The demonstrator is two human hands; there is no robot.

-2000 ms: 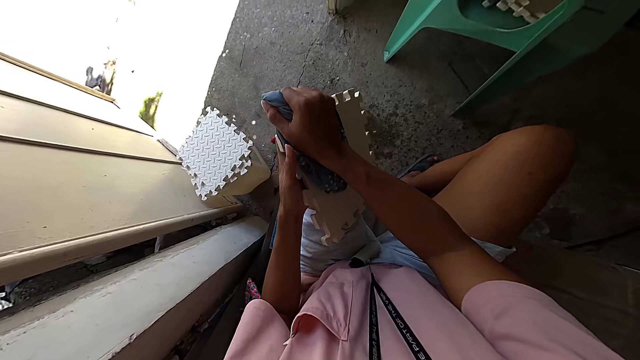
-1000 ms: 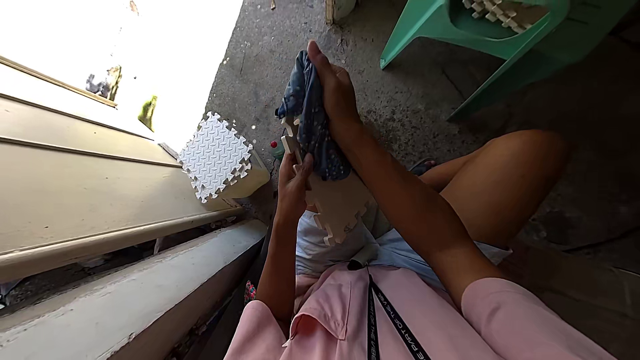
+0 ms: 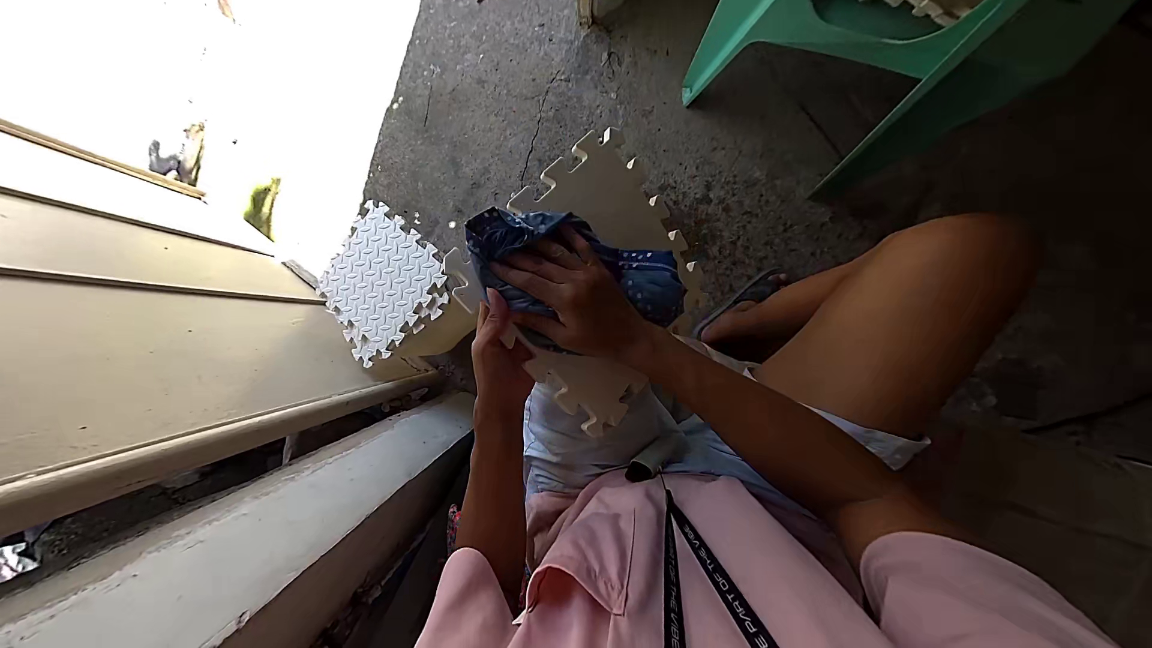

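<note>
An interlocking foam mat tile [image 3: 598,193], smooth and cream on the side that shows, lies over my lap with its toothed edges sticking out. My right hand [image 3: 576,292] presses a crumpled blue patterned cloth [image 3: 652,283] flat against its face, fingers spread. At the tile's left edge my left hand [image 3: 499,346] grips the rim, thumb up beside the cloth; its other fingers are partly hidden. Left of my hands, a stack of white textured foam tiles [image 3: 382,279] rests on a pale support.
A green plastic stool or chair [image 3: 837,45] stands at the upper right, with more foam tiles [image 3: 940,9] at it. Cream panelling [image 3: 162,369] and a pale ledge [image 3: 270,522] run along the left. Rough concrete floor [image 3: 486,99] lies ahead.
The tile was tilted nearly edge-on with the cloth folded about its edge; its broad face now shows. My right hand has come down and left onto that face with the cloth.
</note>
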